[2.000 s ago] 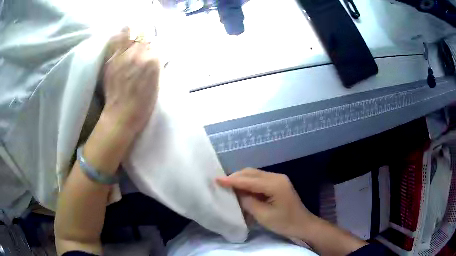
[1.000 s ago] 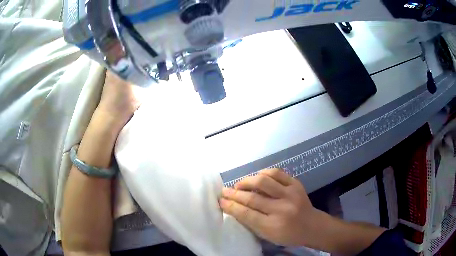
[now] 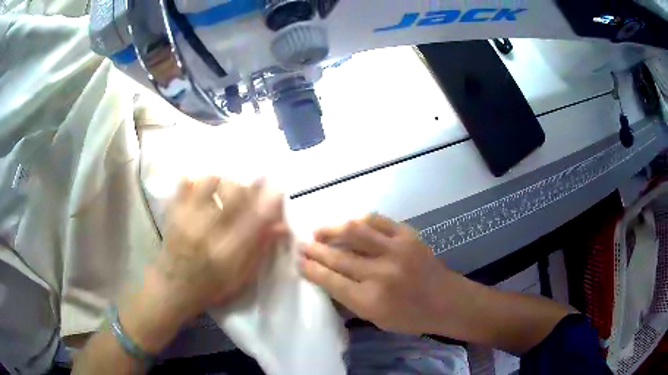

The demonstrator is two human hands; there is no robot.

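A white sleeve [image 3: 293, 329] hangs over the table's front edge, pinched between my hands. My left hand [image 3: 220, 238], blurred, with a ring and a bracelet at the wrist, is on the cloth below the needle area. My right hand [image 3: 373, 271] grips the sleeve's right edge, close beside my left fingers. The cream jacket [image 3: 58, 183] lies heaped at the left. The white sewing machine head [image 3: 351, 22] stands above, with its needle area [image 3: 249, 99] in strong glare. Where the cloth ends under the glare cannot be told.
A dark grey cylinder [image 3: 299, 121] hangs beside the needle area. A black phone [image 3: 487, 110] lies on the table at the right. A printed ruler [image 3: 513, 201] runs along the front edge. A red-and-white mesh basket [image 3: 630, 293] stands at the lower right.
My left hand has come down from near the needle toward my right hand. My right hand has moved slightly up and left. The sleeve is bunched narrower between them.
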